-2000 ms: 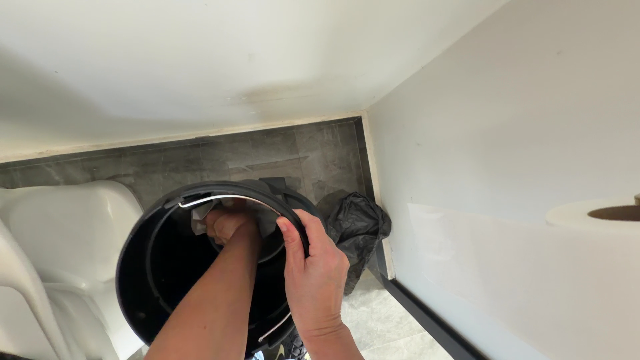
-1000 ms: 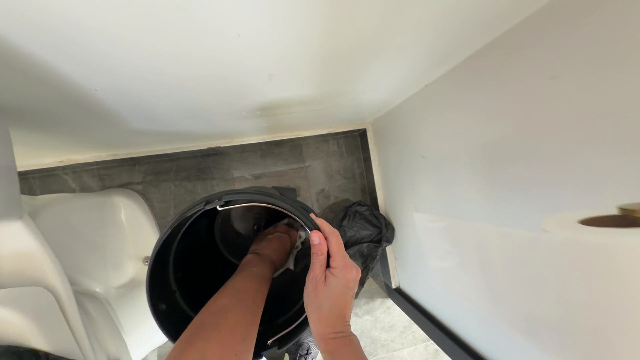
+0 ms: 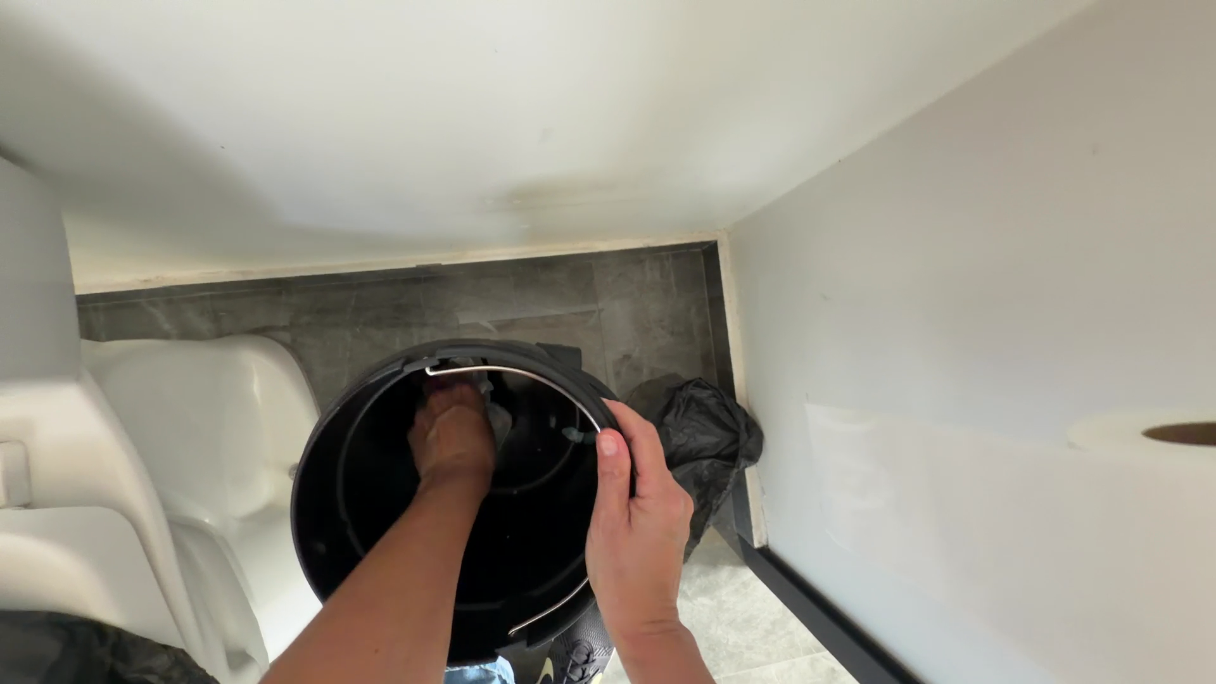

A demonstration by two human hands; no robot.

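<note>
A round black bin (image 3: 318, 494) with a thin wire handle (image 3: 513, 369) is tilted so its inside shows. Deep in it, against the upper inner wall, my left hand (image 3: 456, 432) presses a pale crumpled wipe or tissue (image 3: 499, 418), whose edge shows beside the fingers. The bin's right rim is gripped by my right hand (image 3: 636, 513), thumb over the inside edge. A small pale scrap (image 3: 573, 434) sits on the inner wall near that thumb. Just right of the bin, a crumpled black plastic bag (image 3: 708, 432) lies by the wall.
A white toilet (image 3: 218, 418) stands at the left. Walls meet beyond the bin above grey floor tiles (image 3: 532, 294). On the right wall is a toilet paper roll (image 3: 1107, 432). More black plastic (image 3: 85, 651) shows at the lower left, and a black shoe (image 3: 581, 646) is below the bin.
Inside the bin, my left hand has moved from the right side of the inner wall to the upper left. My right hand still holds the rim.
</note>
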